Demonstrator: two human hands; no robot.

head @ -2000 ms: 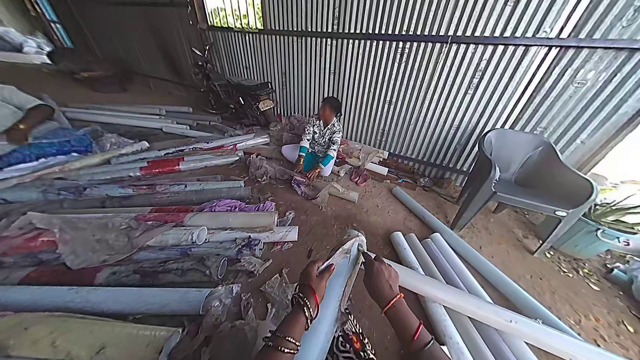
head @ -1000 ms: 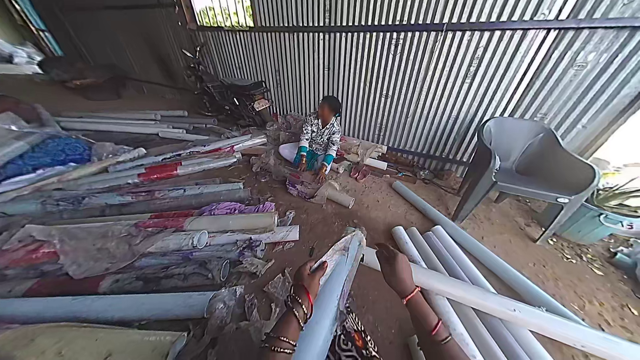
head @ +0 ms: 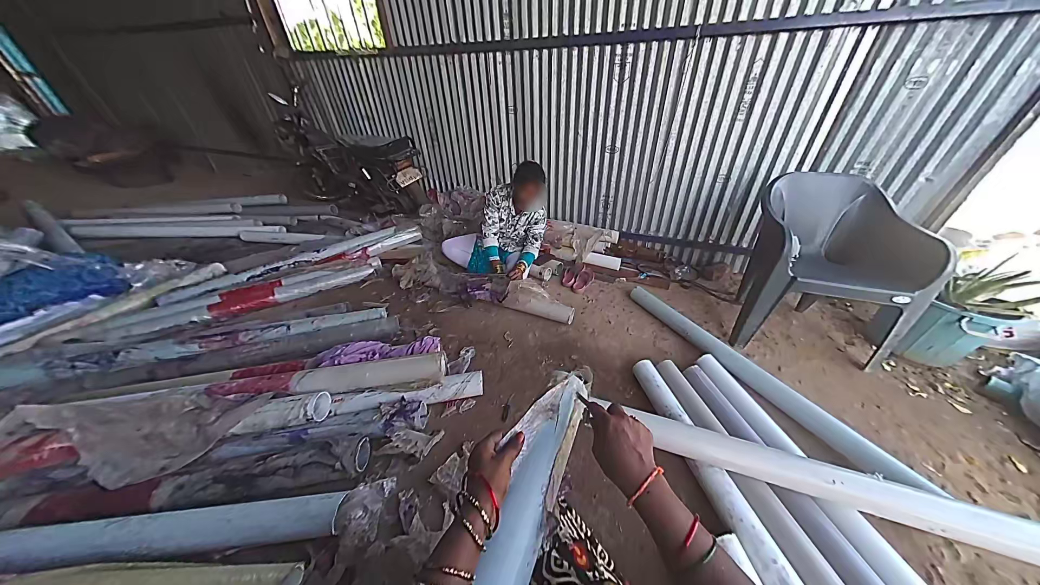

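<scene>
A pale blue plastic pipe stands tilted in front of me, with torn whitish wrapping around its upper end. My left hand grips the pipe and wrapping from the left side, thumb on top. Beside the pipe's far end, my right hand is closed on a small dark pointed tool, its tip at the wrapping's edge. The tool's kind cannot be told. A white pipe lies just behind my right hand, across several other pipes.
Several wrapped pipes lie at left. A seated person handles a wrapped pipe ahead, near a motorcycle and corrugated wall. At right are pale pipes, a grey plastic chair and a planter.
My right hand, lower and away from the pipe's end one second ago, is now closer to the wrapping's edge. The blue cloth at far left, partly behind a person's arm two seconds ago, shows without the arm.
</scene>
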